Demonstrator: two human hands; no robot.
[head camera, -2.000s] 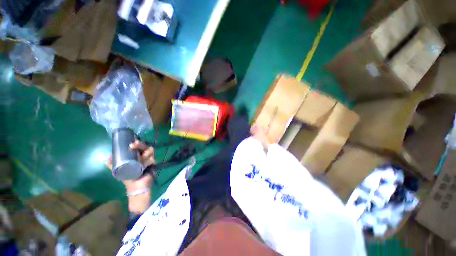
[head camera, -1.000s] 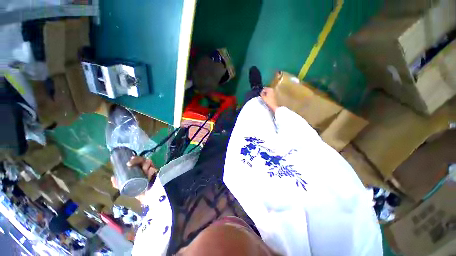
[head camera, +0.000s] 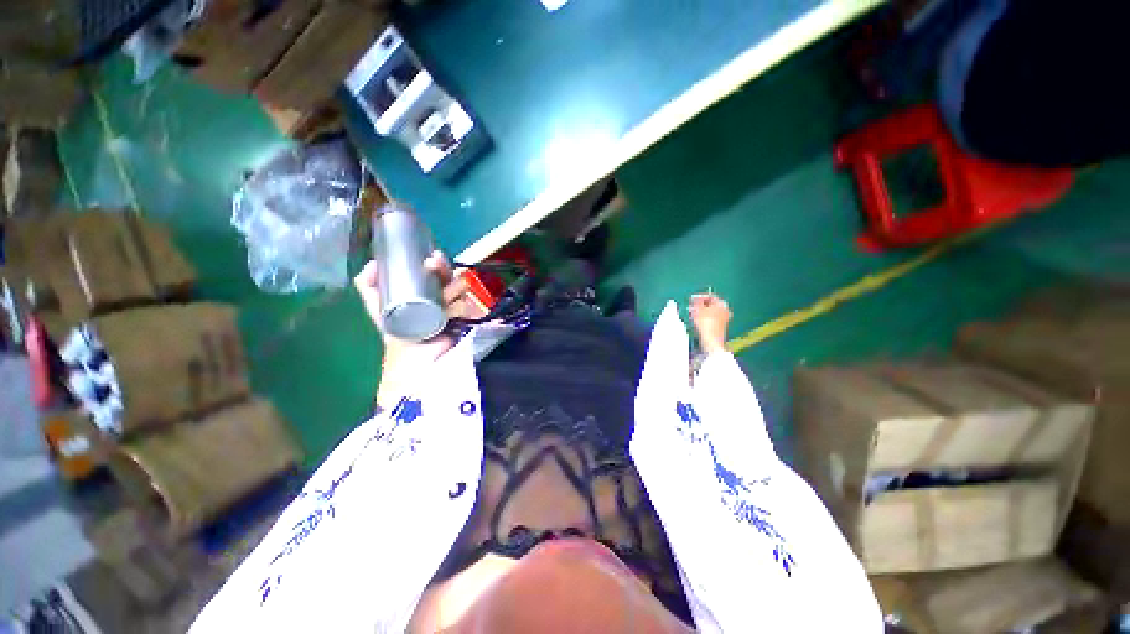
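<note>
My left hand (head camera: 449, 282) is wrapped around a silver metal cylinder (head camera: 407, 275), held beside the bench's near corner. A thin black strap or cord (head camera: 502, 297) hangs close to that hand; I cannot tell what it joins. My right hand (head camera: 709, 320) is small and blurred, out to the right above the floor. No object shows in it, and its finger pose is unclear. A bench fixture (head camera: 411, 102) with white-silver blocks on a dark base sits near the bench edge.
The green bench (head camera: 675, 124) crosses ahead. A clear plastic bag (head camera: 297, 217) is left of its corner. A red stool (head camera: 911, 180) stands right, beside a person's dark-clothed part (head camera: 1041, 87). A red thing (head camera: 483, 287) is near the corner. Cartons (head camera: 967, 464) lie right and left (head camera: 174, 359).
The view has turned, and the bench now runs across to the upper right. The cylinder stays in my left hand, now nearer the bench corner. The carton by my right hand is out of view.
</note>
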